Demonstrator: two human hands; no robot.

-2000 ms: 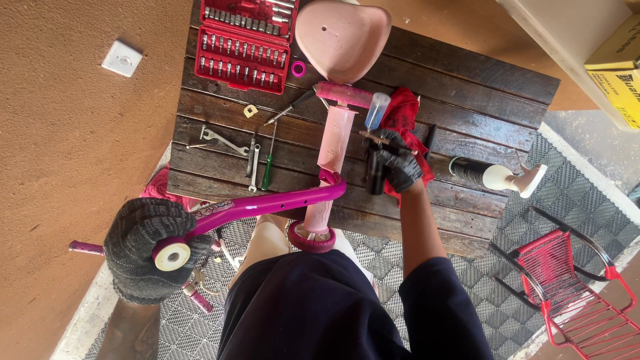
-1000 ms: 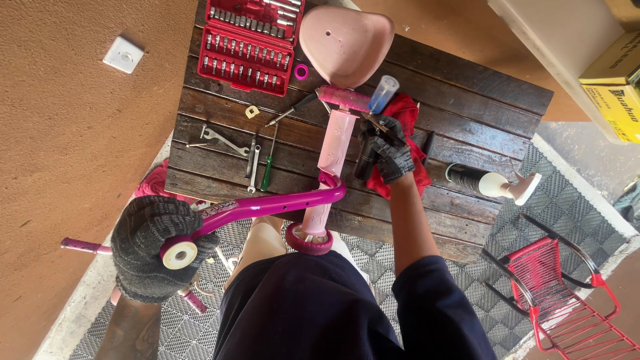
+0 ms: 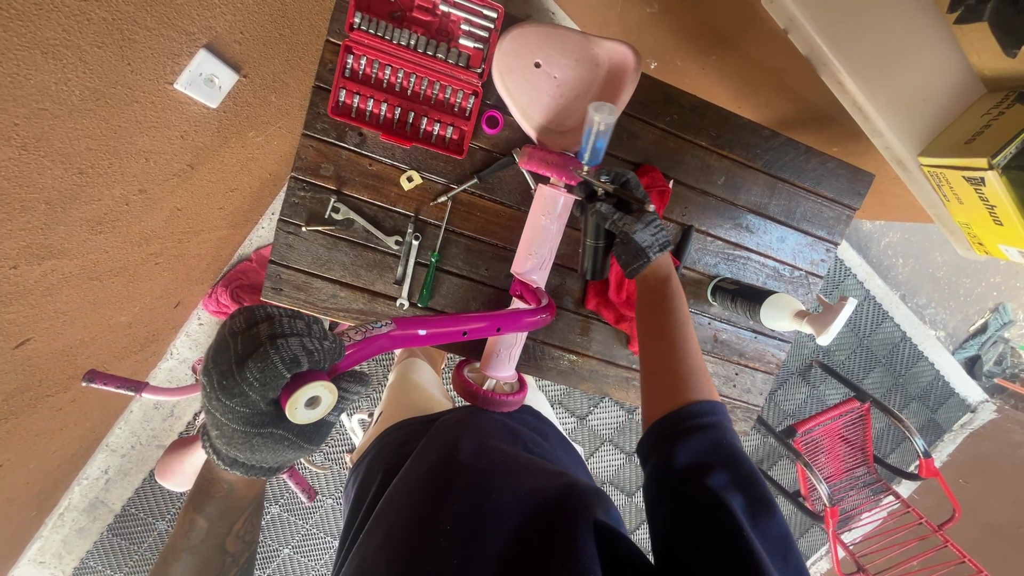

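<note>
My left hand [image 3: 268, 388], in a dark knit glove, grips the head-tube end of a magenta tricycle frame [image 3: 448, 326]. The frame joins a pale pink rear axle housing [image 3: 546, 232] with a magenta wheel [image 3: 490, 386] near my lap and another wheel [image 3: 550, 165] at the far end. My right hand [image 3: 628, 220], gloved too, is closed at the far wheel around a dark tool whose exact kind is unclear. A clear and blue screwdriver handle [image 3: 598, 136] stands beside its fingers. A black cylinder [image 3: 596, 240] lies under that hand, by a red cloth [image 3: 616, 308].
On the slatted wooden table [image 3: 768, 192] lie a red socket set case [image 3: 404, 100], a pink seat [image 3: 560, 76], wrenches [image 3: 408, 270], a green-handled screwdriver [image 3: 430, 280], a magenta ring [image 3: 492, 122] and a spray bottle [image 3: 768, 308]. A red chair [image 3: 848, 448] stands at the right.
My right hand has shifted slightly toward the far wheel, and the blue handle now stands closer to that wheel. My left hand keeps its hold on the frame.
</note>
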